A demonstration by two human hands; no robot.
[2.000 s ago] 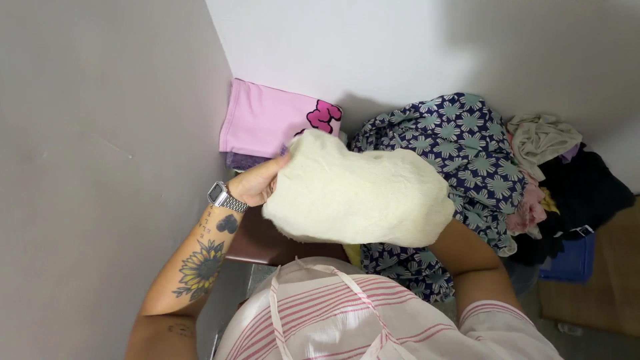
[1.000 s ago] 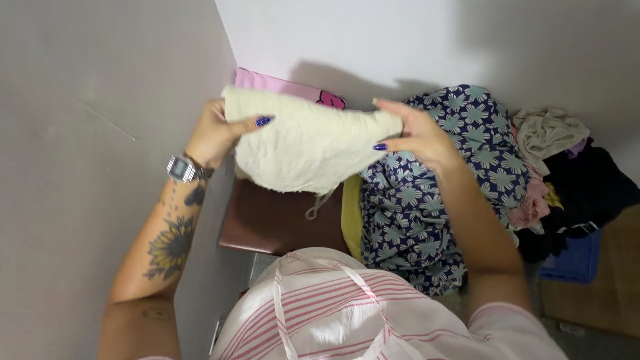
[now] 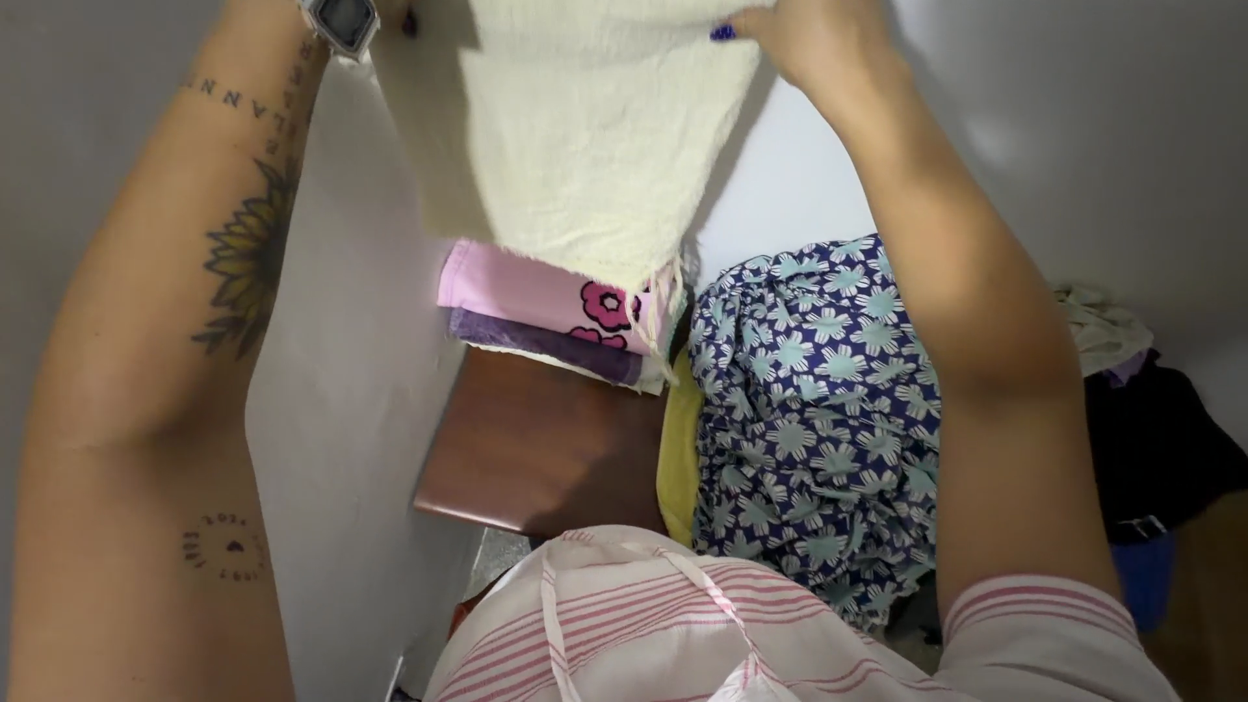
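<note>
A cream cloth (image 3: pixel 595 127) with a drawstring at its lower right corner hangs spread between my raised hands at the top of the view. My left hand (image 3: pixel 395 15) is mostly cut off and hidden behind the cloth's left edge; one dark nail shows there. At the upper right, my right hand (image 3: pixel 804 34) pinches the cloth's other edge, thumb in front. Below the cloth lies a folded pink cloth (image 3: pixel 517 288) with a flower print, on top of a purple folded cloth (image 3: pixel 546 343). Both rest on a brown smooth surface (image 3: pixel 556 429).
A heap of navy floral fabric (image 3: pixel 809 419) lies right of the brown surface, beside a yellow cloth (image 3: pixel 680 448). Farther right are a black garment (image 3: pixel 1160 448), a beige cloth (image 3: pixel 1102 327) and a blue object (image 3: pixel 1146 580). Walls (image 3: pixel 341 292) stand left and behind.
Both hands have lifted the cream cloth higher, and it now hangs down longer than a second ago. Earlier it was bunched over my hands. The folded pink cloth shows more below it.
</note>
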